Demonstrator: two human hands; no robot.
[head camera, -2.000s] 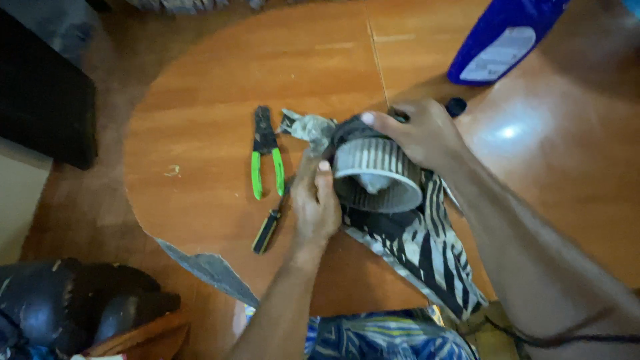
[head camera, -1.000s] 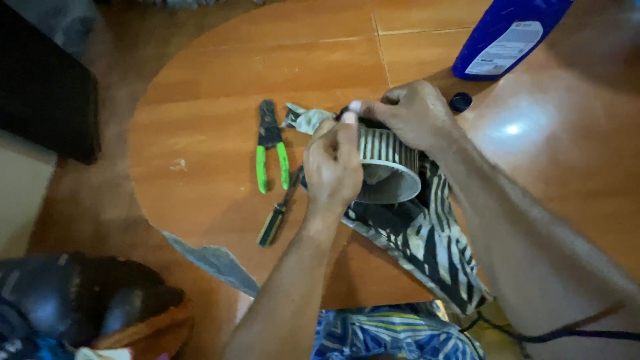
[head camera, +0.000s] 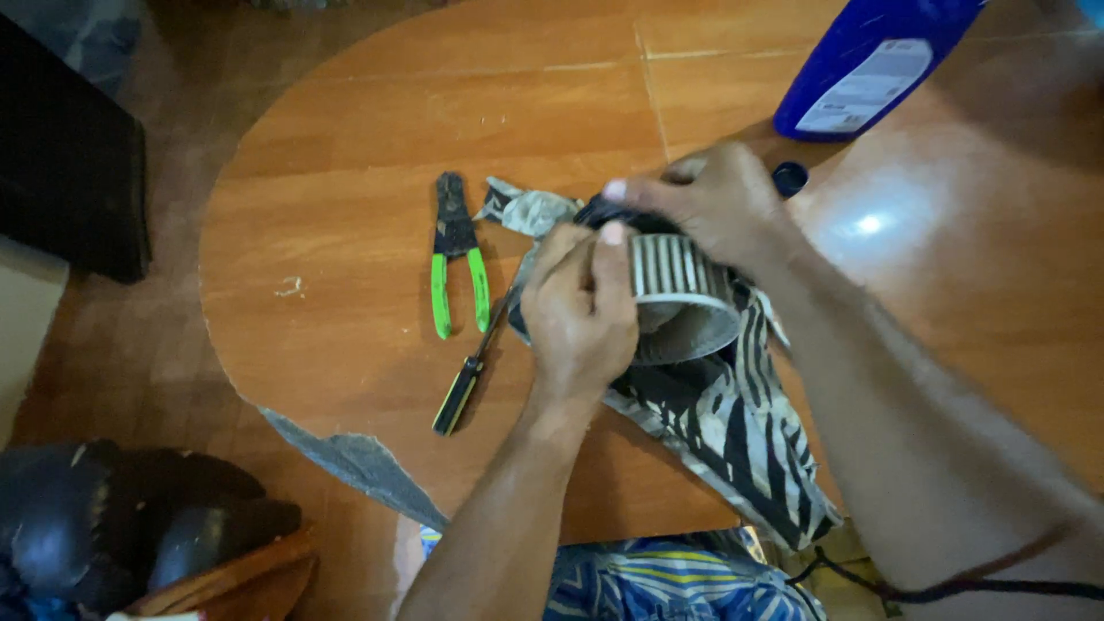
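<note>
A ribbed blower wheel, its open end facing down toward me, is at the table's middle. My left hand grips its left side, thumb and bent fingers at the dark part behind the ribs. My right hand is over the far right side, its fingers on that same dark part; what lies under them is hidden. A zebra-print cloth lies beneath the wheel, and a crumpled pale end of cloth shows beyond my left hand. Left of them lie green-handled wire strippers and a screwdriver.
A blue bottle stands at the far right of the wooden table, with a small dark cap near it. A black cord crosses by my right forearm. Dark padded furniture is at lower left.
My right hand has shifted a little on the far side of the wheel. The wheel's open end shows at a different angle than two seconds ago.
</note>
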